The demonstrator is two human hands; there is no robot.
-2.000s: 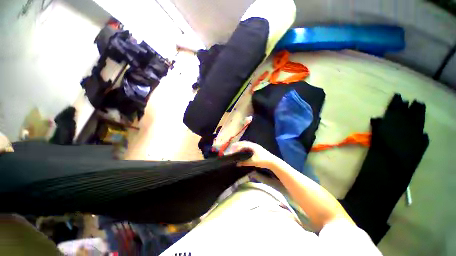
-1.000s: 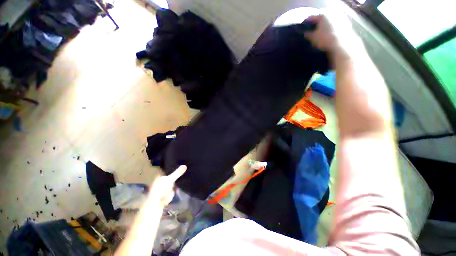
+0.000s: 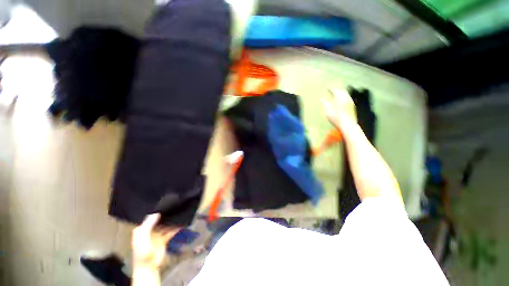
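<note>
A long black panel (image 3: 173,95) lies over the padded arm, its lower corner folded up. My left hand (image 3: 148,246) is at the panel's lower edge; blur hides whether its fingers grip the cloth. My right hand (image 3: 341,111) is empty with fingers apart, over the table just left of a black pile (image 3: 365,114). A black stack (image 3: 251,179) with a shiny blue scrap (image 3: 290,148) on top lies on the table between my hands.
Orange strips (image 3: 257,78) lie behind the stack, and another strip (image 3: 223,190) lies at its left. A long blue box (image 3: 298,31) lies along the table's back edge. Heaped black cloth (image 3: 95,75) hangs left of the padded arm. A black scrap (image 3: 106,268) is on the floor.
The ribbed black piece held earlier is now out of my hands. My right hand has left the panel's far end and moved right over the table. My left hand remains near the panel's lower end.
</note>
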